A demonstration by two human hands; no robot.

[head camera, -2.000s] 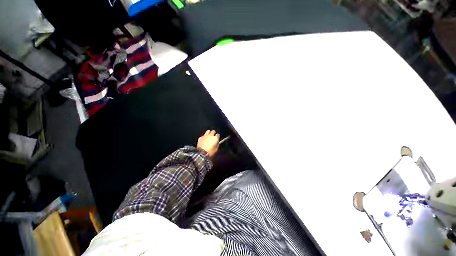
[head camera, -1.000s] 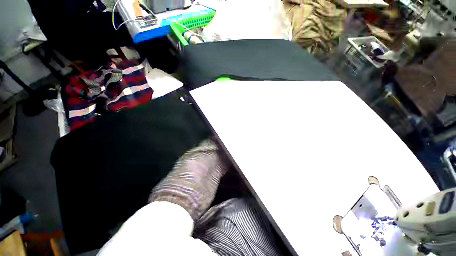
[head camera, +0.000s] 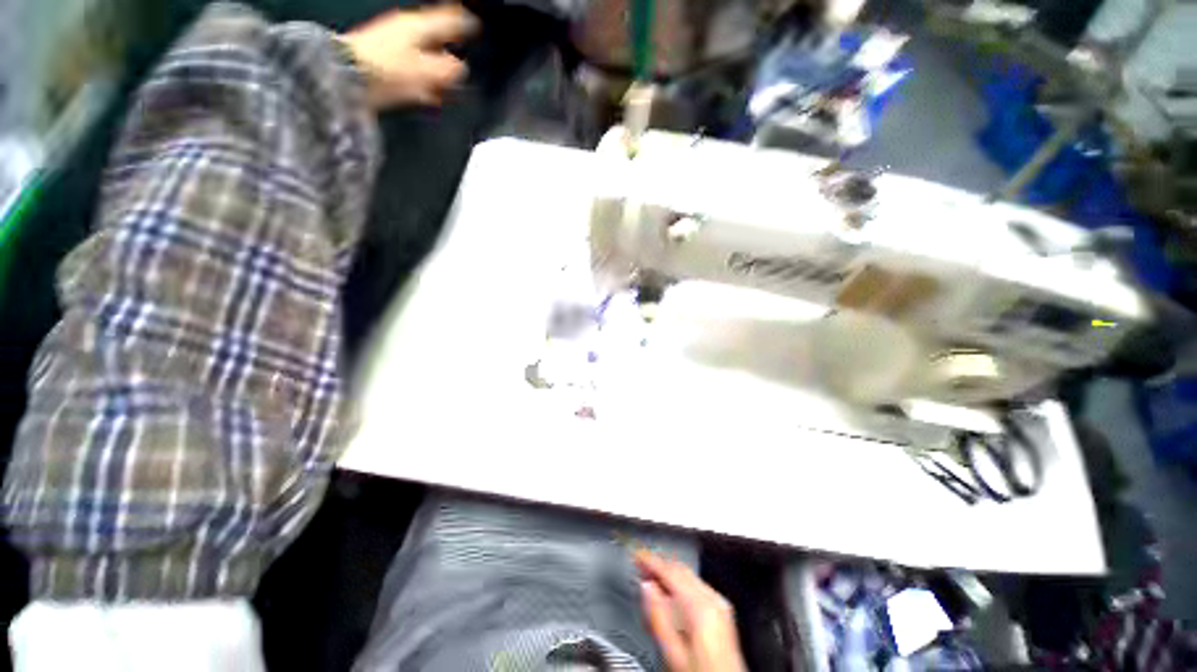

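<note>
A white industrial sewing machine (head camera: 814,263) stands on the white table (head camera: 735,486), its needle area lit at the left end of the head. My left hand (head camera: 414,55) is blurred at the top left, reaching out over dark cloth beyond the table's left side. Whether it holds anything cannot be told. My right hand (head camera: 689,614) is at the bottom edge, below the table's front edge and beside my lap, partly cut off. Its fingers are extended and I see nothing clearly held. Black-handled scissors (head camera: 991,460) lie at the table's right end.
An open container with blue and white patterned cloth (head camera: 866,617) is under the table's front right. Striped grey cloth (head camera: 512,578) covers my lap. Blurred blue and white material (head camera: 827,79) lies behind the machine. A green rod (head camera: 642,40) rises behind the head's left end.
The view has swung right, bringing the whole machine and the scissors into sight. My left arm is now raised at the left with its hand showing. My right hand has come into view.
</note>
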